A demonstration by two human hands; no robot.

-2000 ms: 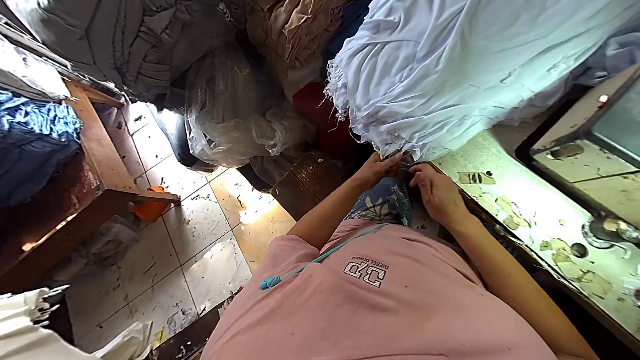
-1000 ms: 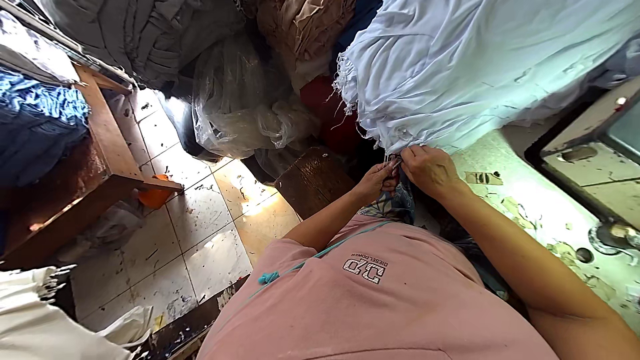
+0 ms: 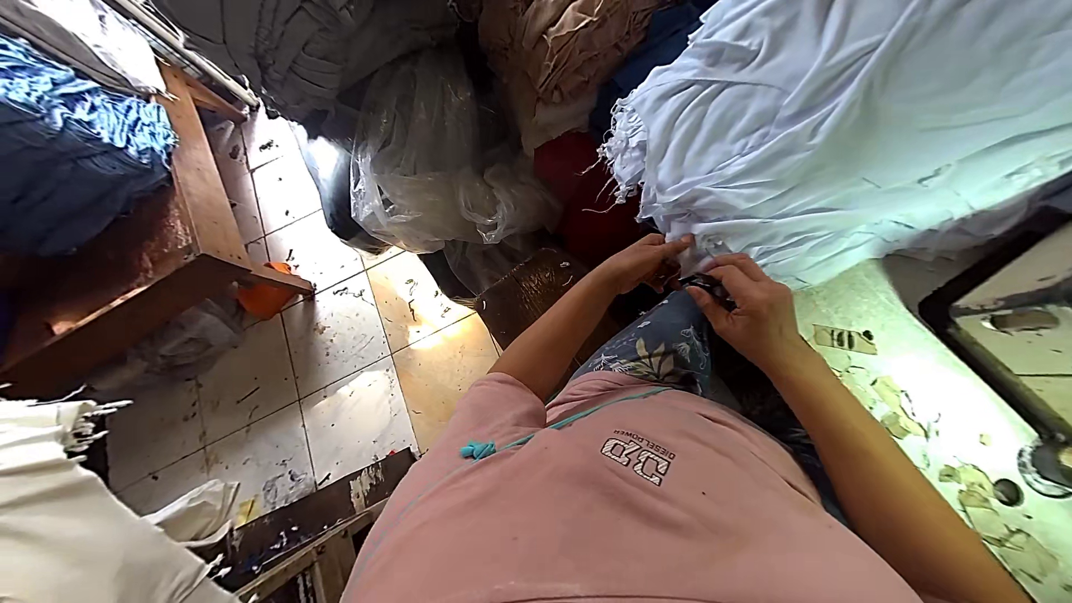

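Observation:
White fabric (image 3: 804, 126) with frayed, thready ends lies heaped at the upper right, and its lower corner hangs over the table edge above my lap. My left hand (image 3: 645, 261) pinches that corner between thumb and fingers. Close beside it on the right, my right hand (image 3: 745, 306) grips a small dark tool (image 3: 710, 287), which points toward the fabric corner; its exact kind cannot be made out. The fingers of both hands partly hide the spot where tool and cloth meet.
A sewing machine (image 3: 997, 335) stands on the worn white tabletop (image 3: 863, 377) at right. Clear plastic bags (image 3: 419, 167), a brown cloth bundle (image 3: 569, 50) and grey cloth (image 3: 310, 50) lie ahead. At left is a wooden bench (image 3: 205, 193) with blue fabric (image 3: 75, 159); an orange container (image 3: 266, 293) sits beneath.
My right hand was over the fabric corner a second ago; it has moved down and right, and the dark tool now shows in it. My left hand has moved up to the fabric corner.

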